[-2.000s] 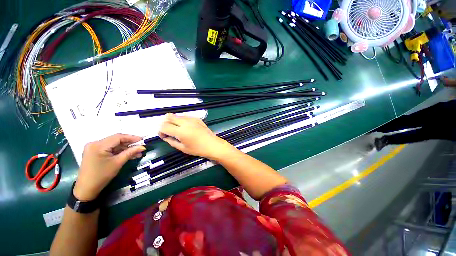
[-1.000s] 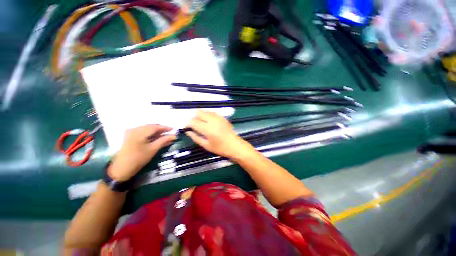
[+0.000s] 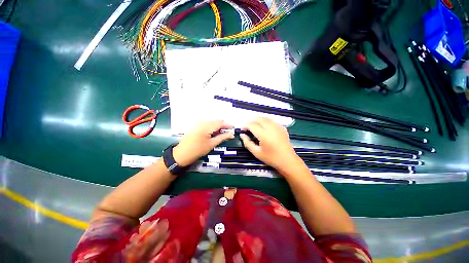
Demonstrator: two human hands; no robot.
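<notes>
My left hand (image 3: 201, 142) pinches the white label end (image 3: 227, 131) of a black sleeved cable (image 3: 355, 144). My right hand (image 3: 268, 142) grips the same cable just beside the label, above the lower edge of the paper sheet (image 3: 193, 105). Several more black cables (image 3: 355, 158) with white labels lie just below my hands, across a steel ruler (image 3: 134, 161). Four-odd details aside, several black lengths (image 3: 329, 114) lie partly on the paper to the upper right, with small white tips at their right ends. My fingers hide part of the held cable.
Red-handled scissors (image 3: 140, 121) lie left of the paper. A coiled wire bundle (image 3: 205, 38) lies behind it, a second ruler (image 3: 103, 33) at upper left. A heat gun (image 3: 355, 49), more black cables (image 3: 437, 95) and a blue bin (image 3: 443, 32) are at right. A large blue bin (image 3: 7, 67) stands at the left edge.
The view has turned, so the bench items appear shifted to the right and the left blue bin shows. Both hands remain together at the cable's label end.
</notes>
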